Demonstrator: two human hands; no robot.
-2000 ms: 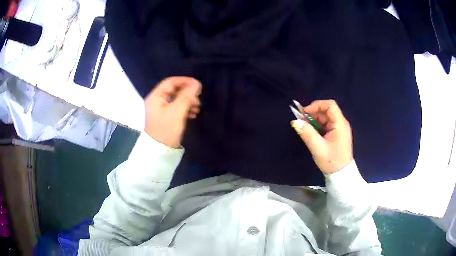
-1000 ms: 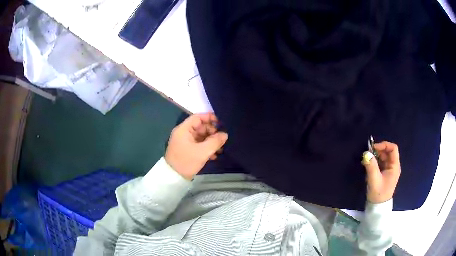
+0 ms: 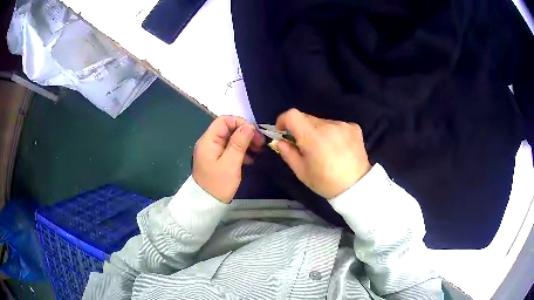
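A dark jacket [image 3: 375, 117] covers most of the white-topped table. My left hand [image 3: 225, 155] is at the jacket's left edge, thumb and fingers pinched together there; what is between the fingertips is too small to tell. My right hand [image 3: 322, 149] holds thread snips [image 3: 272, 132] with silver blades and a bit of green handle showing. The blade tips point left and reach my left fingertips at the cloth edge. A yellowish patch shows at my right thumb tip. Whether the blades touch the cloth cannot be told.
A dark phone [image 3: 171, 19] lies on the white table [image 3: 202, 67] at upper left. Clear plastic [image 3: 82, 55] hangs at the table's left edge. A blue crate [image 3: 88, 225] stands on the green floor [image 3: 76, 140] at lower left. More dark cloth lies at the far right.
My right hand has moved left with the snips, from the jacket's right part to my left fingertips. My left hand moved earlier from over the cloth to its left edge. The view has shifted left.
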